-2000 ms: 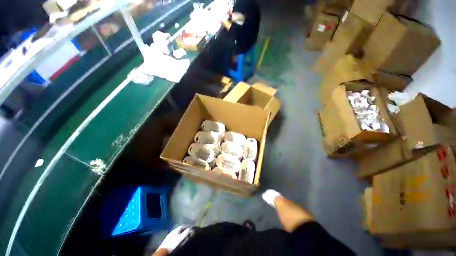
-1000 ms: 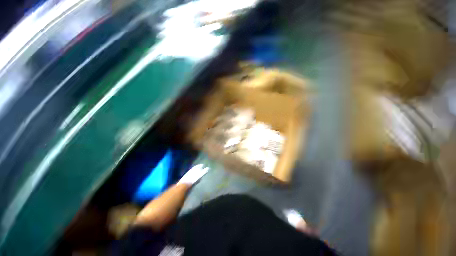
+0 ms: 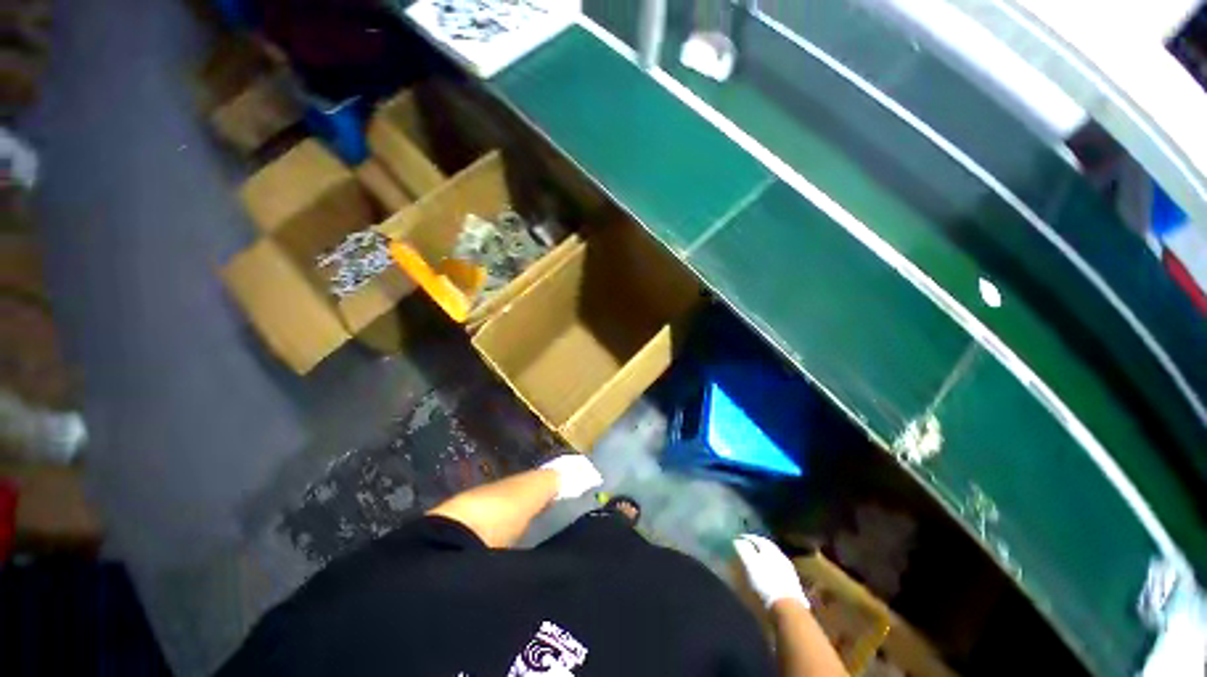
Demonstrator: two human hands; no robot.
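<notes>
My left hand, in a white glove, is just below the near corner of an open brown carton. No object shows in it, but its fingers are too small to make out. My right hand, also in a white glove, hangs below the blue stool and looks empty, fingers loosely extended. The carton's visible inside shows no parts; its far side is in shadow under the green workbench.
A neighbouring box holds grey-green parts and has an orange-yellow flap. More open cartons stand beyond. A white housing and a small white part lie on the conveyor. Another carton is beside my right hand.
My view has swung round: the bench is now on the right, and the carton filled with white housings is out of view. A carton with no visible parts is in front of me.
</notes>
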